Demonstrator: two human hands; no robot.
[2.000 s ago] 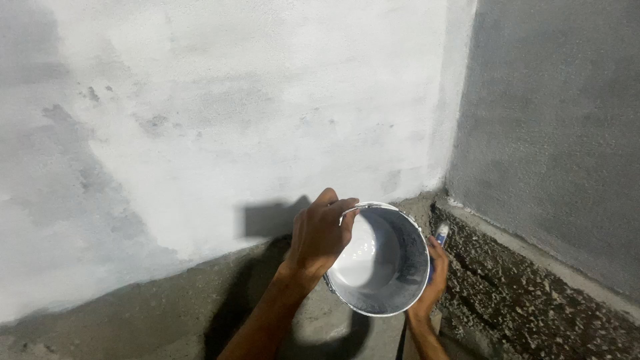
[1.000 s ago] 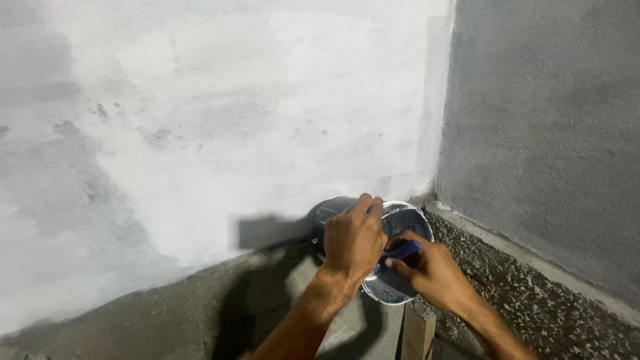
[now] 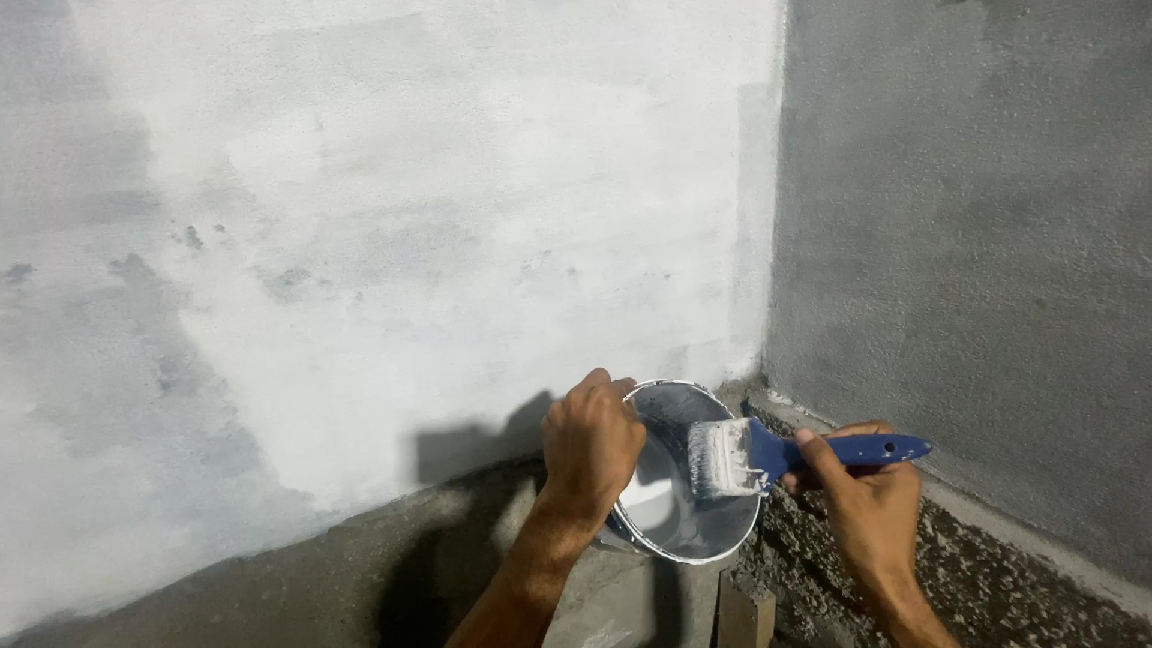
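My left hand (image 3: 594, 441) grips the left edge of a round paint bucket (image 3: 740, 526), its fingers closed at the rim or handle; which of the two is hidden. White paint (image 3: 650, 490) lies in the bottom of the tilted bucket. My right hand (image 3: 868, 504) holds the blue handle of a flat paintbrush (image 3: 724, 457) from the right. The brush's bristles, coated in white, are over the bucket's opening, above the paint. Behind the bucket stands a wall (image 3: 405, 225) with uneven white paint over grey.
An unpainted-looking grey wall (image 3: 972, 243) meets the white one at a corner right of the bucket. Below it runs a ledge (image 3: 999, 513) beside rough, speckled ground (image 3: 990, 576). A piece of wood (image 3: 745, 616) stands below the bucket. Bare concrete (image 3: 315, 576) borders the white wall's lower edge.
My right hand, at the bucket's outer right side two seconds ago and over its opening one second ago, has moved right with the brush, which now shows fully. My left hand stays at the bucket.
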